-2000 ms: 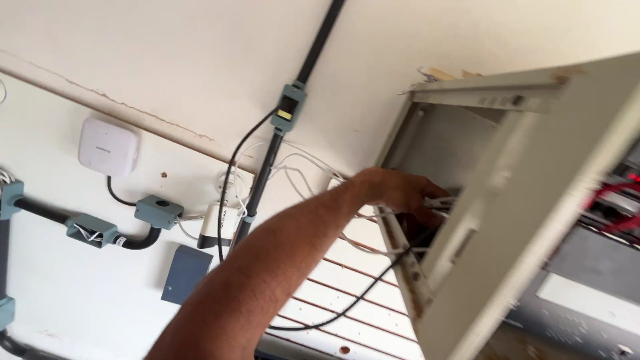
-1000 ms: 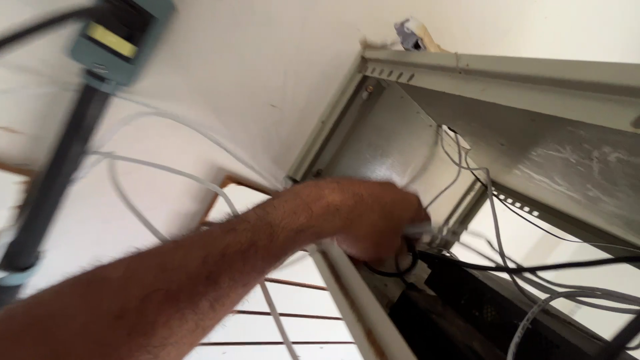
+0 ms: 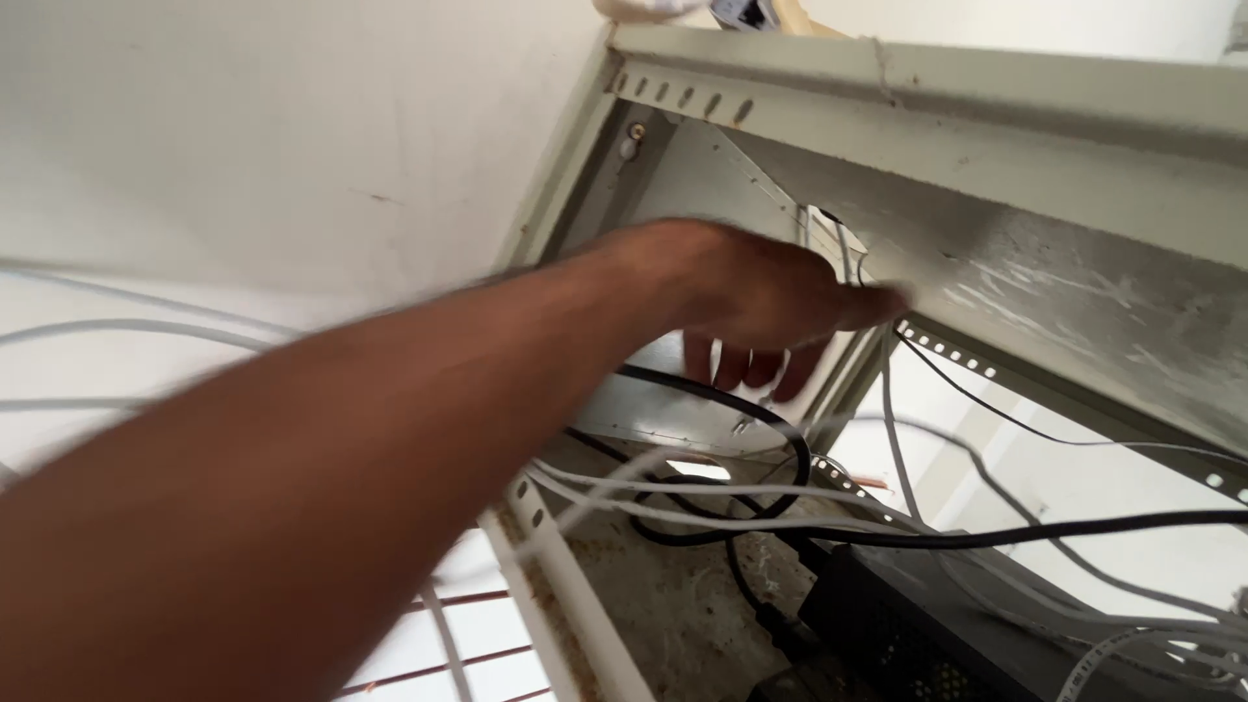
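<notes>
My left hand (image 3: 770,307) reaches from the lower left into an open metal cabinet (image 3: 916,73). Its thumb points right and its fingers hang down apart, with nothing seen between them; the hand is slightly blurred. Below the fingers loops a black cable (image 3: 795,453), and several pale grey cables (image 3: 702,487) run across the cabinet's lower opening beside it. A black device with a perforated casing (image 3: 926,624) sits at the cabinet's bottom. Behind the thumb, thin cables pass through a hole (image 3: 840,232) in the cabinet panel. My right hand is out of view.
The cabinet's rusty lower frame edge (image 3: 561,604) lies under my forearm. Perforated rails (image 3: 941,346) border the far opening. Loose pale cables (image 3: 127,327) hang against the wall at left. A small object (image 3: 746,14) rests on top of the cabinet.
The view has come closer to the cabinet interior. One second ago my left hand was closed near the black cable; now its fingers are spread above the cable loop.
</notes>
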